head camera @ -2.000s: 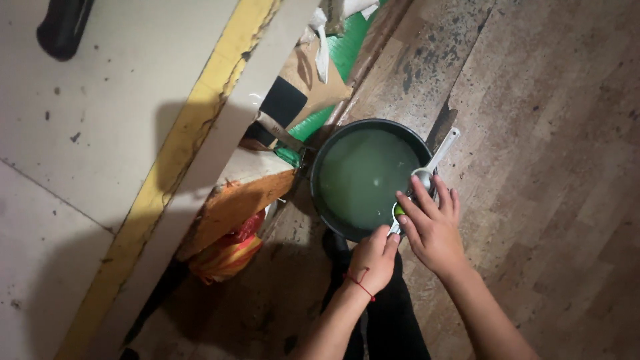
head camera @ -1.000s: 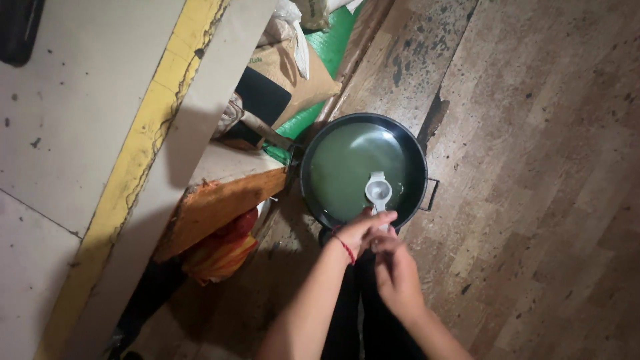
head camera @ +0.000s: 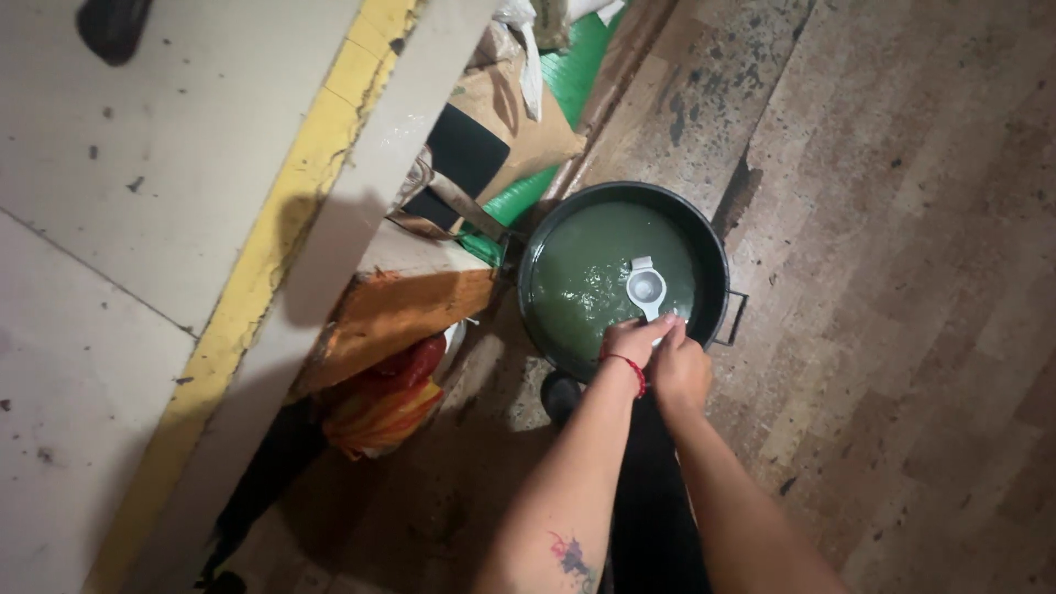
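A large round dark pot (head camera: 721,247) holds cloudy green liquid. Over the liquid, near the pot's lower right side, is a light grey hand-held citrus squeezer (head camera: 646,287), its round cup and hinge end pointing away from me. My left hand (head camera: 634,342), with a red cord bracelet at the wrist, grips the squeezer's handle. Pressed close beside it on the right, my right hand (head camera: 681,370) is closed around the handle end, which the fingers mostly hide. Both hands are above the pot's near rim. What the cup holds cannot be made out.
Left of the pot stands a pale counter with a yellow edge strip (head camera: 285,206). Beneath it are a brown paper bag (head camera: 536,124), a dark flat item (head camera: 466,157), an orange board (head camera: 412,309) and a red and yellow bag (head camera: 388,417). The pot's side handle (head camera: 738,318) sticks out over the wood-patterned floor.
Two seconds ago the squeezer lay spread with something green in it, my right hand over it. It is now folded, its cup above the liquid, and my right hand has joined my left at the handle.
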